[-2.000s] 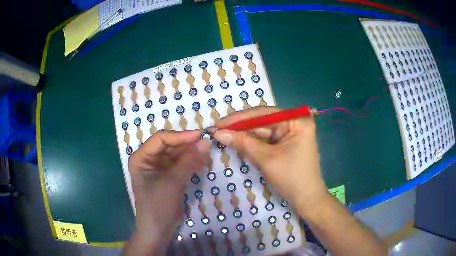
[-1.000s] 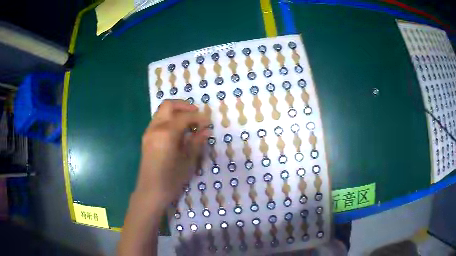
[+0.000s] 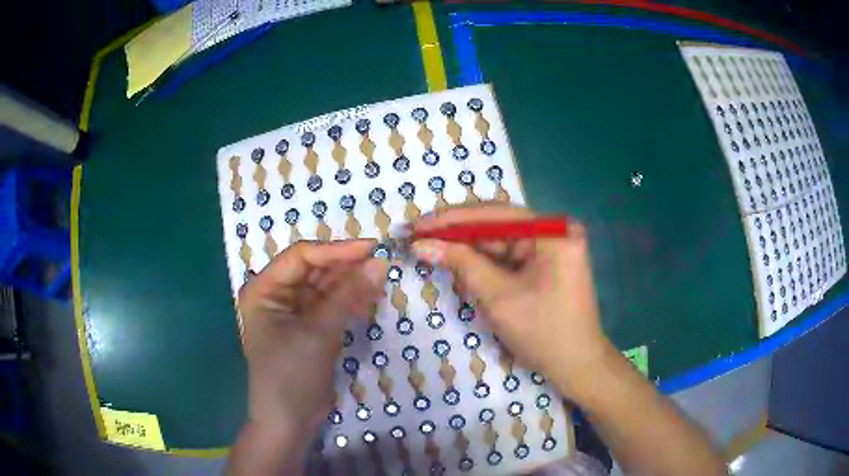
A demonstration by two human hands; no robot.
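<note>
A white slotted tray [image 3: 372, 121] lies in front of me, with rows of tan dumbbell-shaped cutouts and small dark ringed discs at many ends. My left hand [image 3: 307, 307] pinches a small round speaker unit [image 3: 383, 251] between thumb and fingertip over the tray's middle. My right hand [image 3: 531, 288] holds a red test probe [image 3: 503, 229] like a pen, its tip pointing left at the unit. The tip is blurred, so contact cannot be told. Both hands hide part of the middle rows.
Another loaded tray [image 3: 761, 186] lies at the right. A loose shiny unit [image 3: 637, 178] sits on the green mat [image 3: 596, 112]. Yellow paper [image 3: 156, 60] and a printed sheet [image 3: 219, 19] lie at the far left. A yellow label [image 3: 132, 429] marks the near left corner; a blue stool [image 3: 35, 232] stands left.
One second ago only my left hand showed, over the tray's left part. Now it is nearer the middle with a unit, and my right hand is back in view with the red probe. The view has shifted.
</note>
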